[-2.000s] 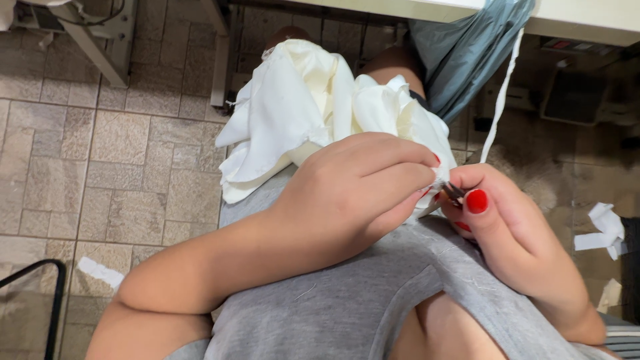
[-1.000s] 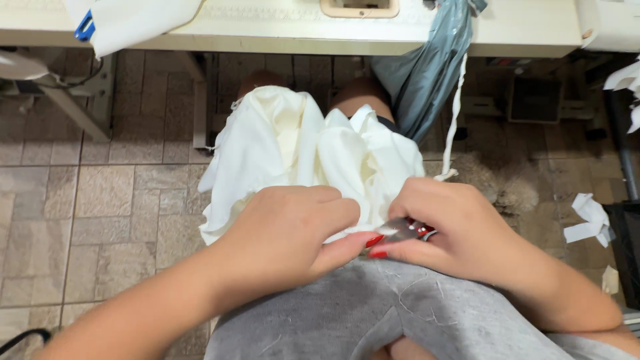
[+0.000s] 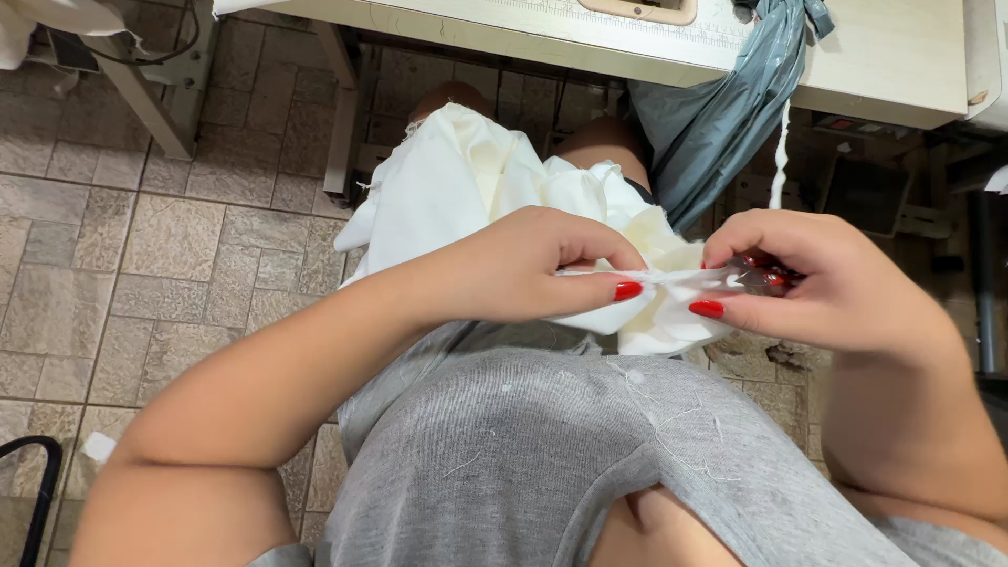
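Note:
White fabric (image 3: 441, 189) lies bunched over my lap, with frayed edges. My left hand (image 3: 543, 268) pinches an edge of it between thumb and fingers. Just to the right, my right hand (image 3: 795, 276) grips the same cloth, its thumb below and fingers above. A small shiny metal tool (image 3: 744, 276), perhaps thread snips, is tucked in the right palm; its blades are mostly hidden by the fingers. Loose threads (image 3: 685, 449) cling to the grey shirt under my hands.
A pale sewing table (image 3: 874, 71) with a printed ruler edge crosses the top. From it hang a grey-blue plastic bag (image 3: 709, 142) and a white twisted strip (image 3: 780, 157). Metal table legs (image 3: 342, 142) stand beyond my lap. A black curved tube (image 3: 51, 472) is at lower left.
My hands have moved apart from where they met, with an edge of white fabric now stretched between them. The metal tool, plainer one second ago, is more covered by my right fingers.

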